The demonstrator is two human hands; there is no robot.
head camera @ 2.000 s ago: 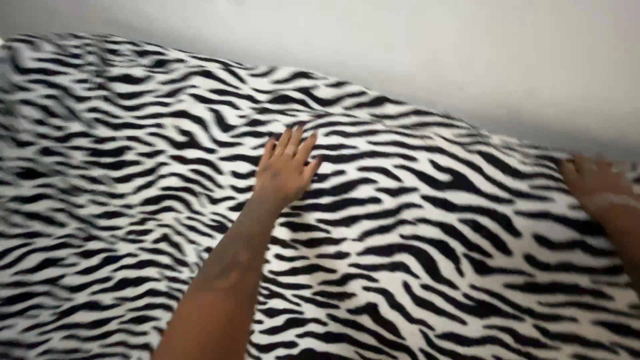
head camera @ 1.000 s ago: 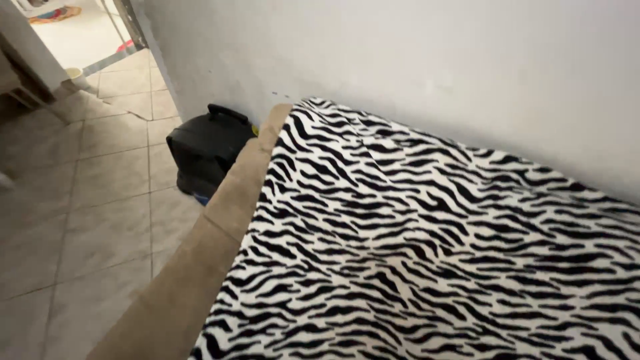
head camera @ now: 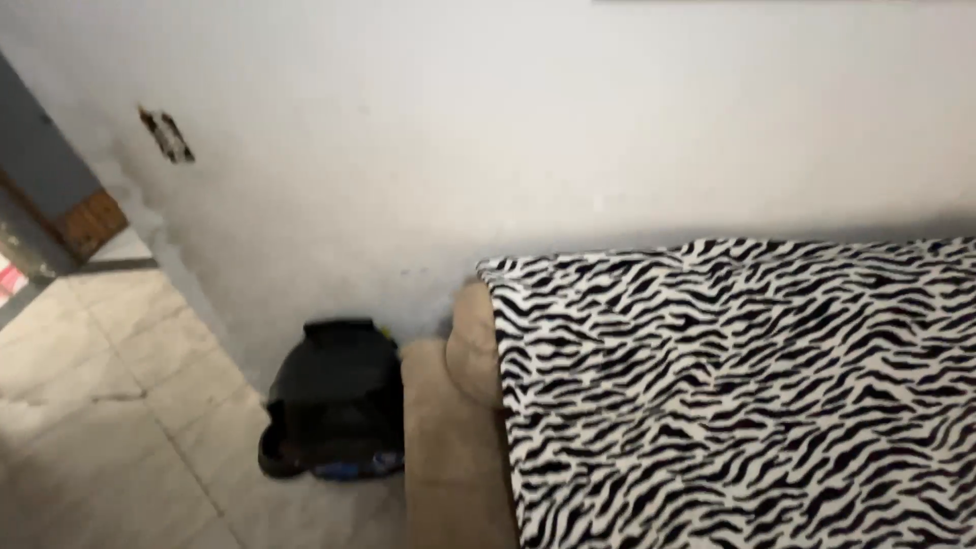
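Note:
A zebra-striped black and white cloth (head camera: 732, 396) covers the seat and back area of what looks like a beige sofa and fills the lower right of the head view. Its left edge runs down along the sofa's beige upholstered arm (head camera: 454, 442), which is uncovered. The cloth's upper edge lies along the wall, with small folds across its surface. Neither my left hand nor my right hand shows in this frame, so what they hold or touch cannot be seen.
A black container with a handle (head camera: 339, 396) stands on the tiled floor (head camera: 114, 427), beside the sofa arm. Behind runs a pale wall (head camera: 534, 130) with a broken opening (head camera: 166, 136) at the left. A doorway lies at the far left.
Two seconds ago both my hands lay on the striped cloth, apart from each other; they have since left the view. The view has swung left towards the sofa's end.

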